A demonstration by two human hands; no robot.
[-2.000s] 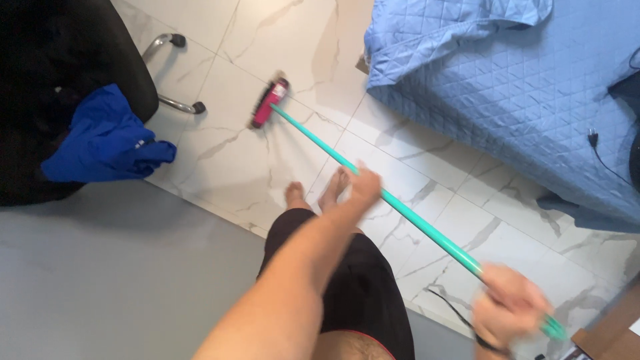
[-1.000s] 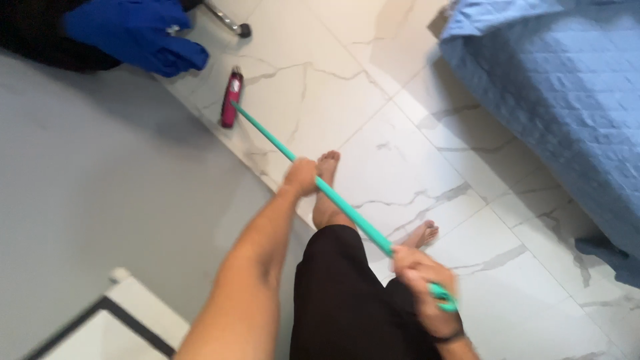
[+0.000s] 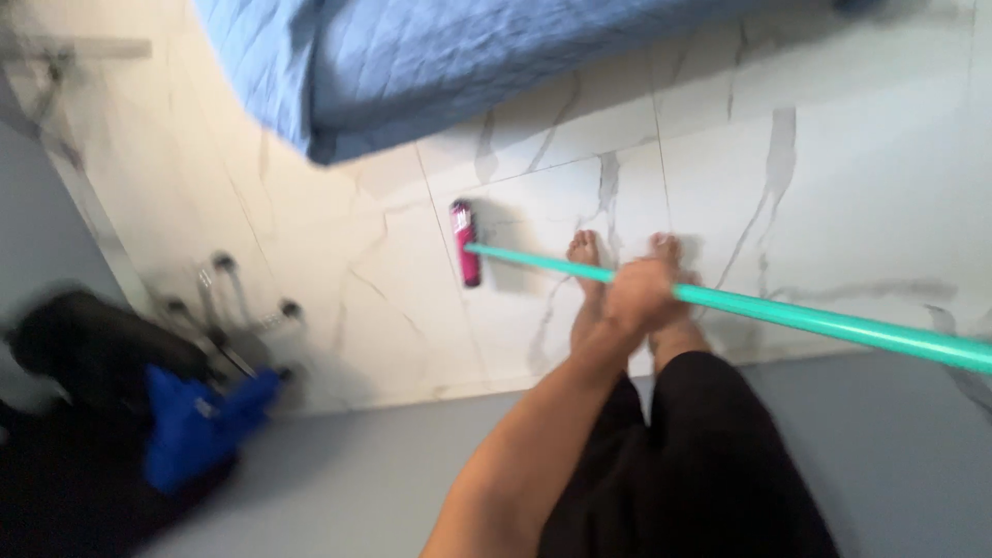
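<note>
My left hand (image 3: 642,294) is closed around the middle of a green broom handle (image 3: 814,318). The handle slants from the right edge of the view to a dark pink push broom head (image 3: 466,244), which is down on the marble-patterned tiles to the left of my bare feet. A light-coloured mark shows on the broom head. The upper end of the handle runs out of view at the right, and my right hand is not in view.
A blue quilted bedspread (image 3: 418,70) hangs over the floor at the top. At lower left stands a black chair (image 3: 101,341) with metal legs and casters, a blue cloth (image 3: 194,426) on it. A grey wall (image 3: 349,473) borders the white tiled floor (image 3: 349,256).
The view has turned widely. My right hand, on the handle's upper end in both earlier frames, is out of view. My left hand still grips the handle. The broom head now lies nearer the bed.
</note>
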